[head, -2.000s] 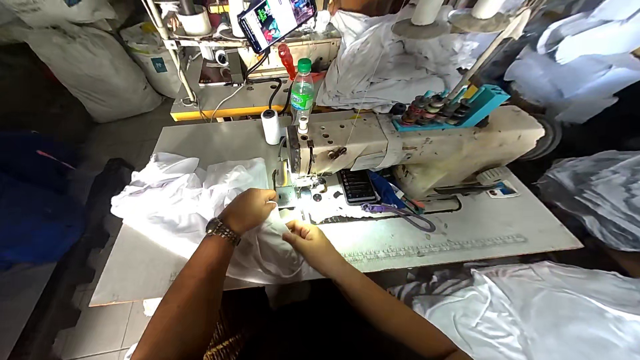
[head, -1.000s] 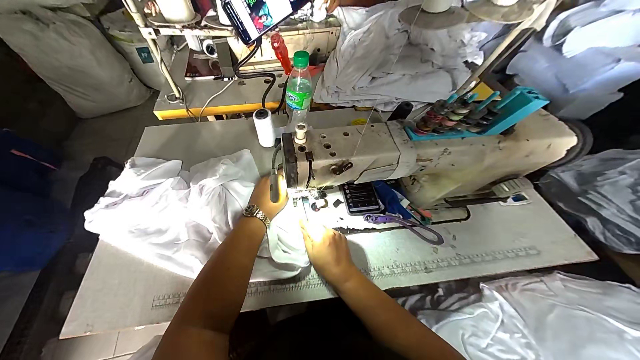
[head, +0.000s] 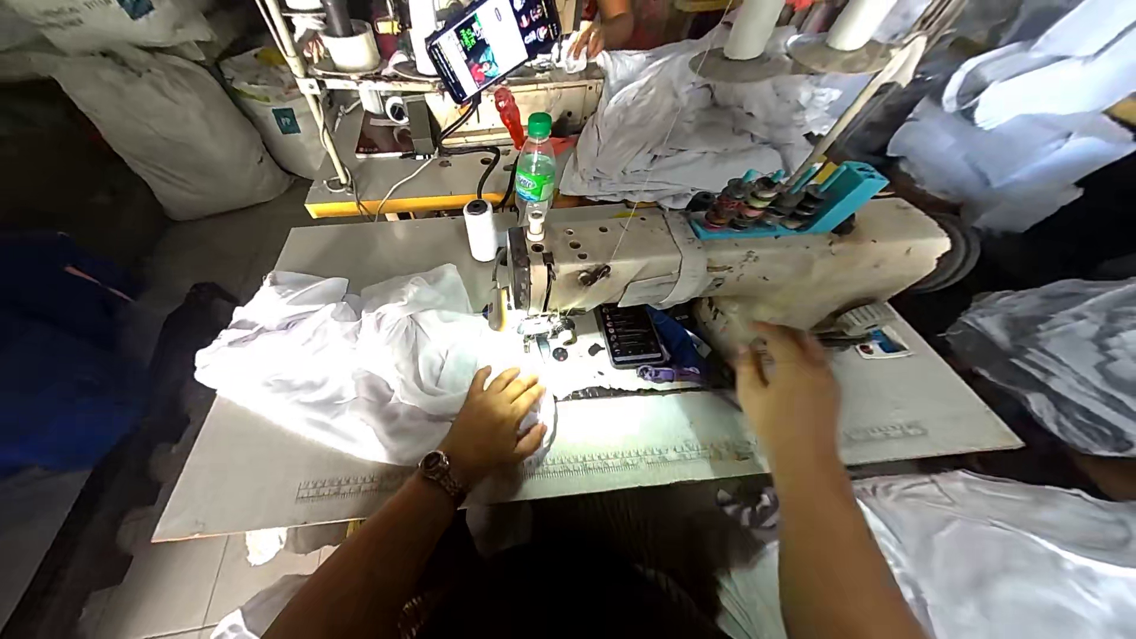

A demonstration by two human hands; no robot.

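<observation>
White fabric (head: 390,364) lies bunched on the left half of the sewing table (head: 621,444), beside the needle area of an industrial sewing machine (head: 621,257). My left hand (head: 499,417), with a watch on its wrist, rests flat on the fabric's right edge, fingers apart. My right hand (head: 785,382) is blurred, over the table under the machine's arm; whether it holds anything cannot be made out. Left of it lie a smartphone (head: 631,335) and a purple thread snipper (head: 658,374). A printed ruler scale (head: 621,459) runs along the front edge.
A water bottle (head: 535,169) and a white thread cone (head: 480,231) stand behind the machine head. A teal bobbin rack (head: 843,200) sits on the machine. Another phone (head: 493,44) is mounted above. A co-worker's hand (head: 599,35) shows beyond. White garments (head: 994,541) lie at lower right.
My right hand has left the fabric near the needle and moved right, under the machine's arm. My left hand has come back from the needle area toward the front edge, its fingers now spread.
</observation>
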